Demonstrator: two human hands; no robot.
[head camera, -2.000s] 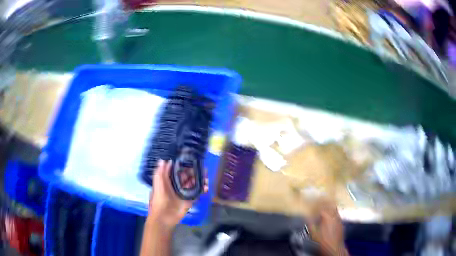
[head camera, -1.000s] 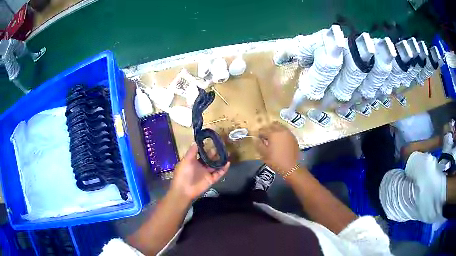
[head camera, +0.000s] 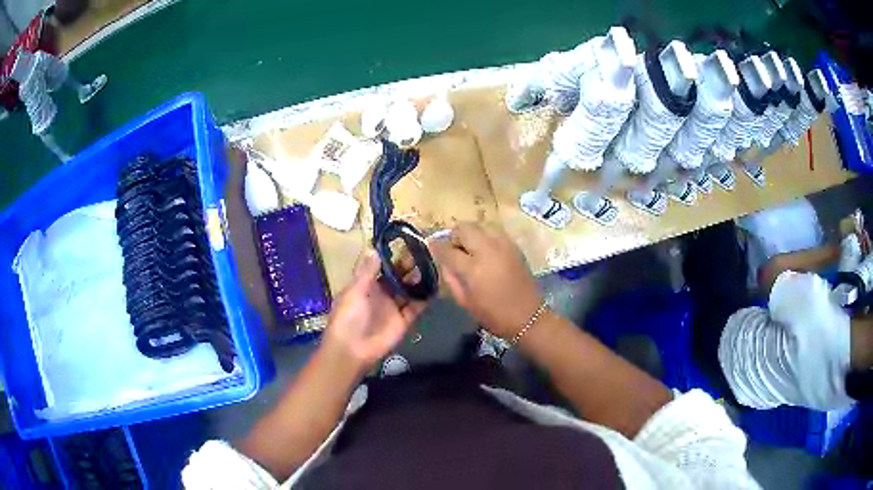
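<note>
My left hand (head camera: 362, 311) holds a black glossy waist sash (head camera: 380, 201) by the lower part of its oval ring. The sash's wavy tail points up and away from me. My right hand (head camera: 486, 278) pinches a thin pale stick (head camera: 414, 233) at the ring's upper right edge. The stick's tip is too small to tell whether it touches the ring. The brown cardboard mat (head camera: 450, 182) lies behind the sash, partly hidden by my right hand.
Blue bin (head camera: 212, 172) with rows of black sashes at left. Dark purple phone (head camera: 292, 260), white bottle (head camera: 259, 188) and white cups (head camera: 403, 124) behind. White-clothed lower bodies (head camera: 595, 113) stand at right, some with sashes. Another lies on the green belt (head camera: 287, 57). A person sits at lower right.
My right hand has moved left and a little up, bringing the stick from the small whitish dish to the ring. The dish is now hidden. My left hand still holds the sash.
</note>
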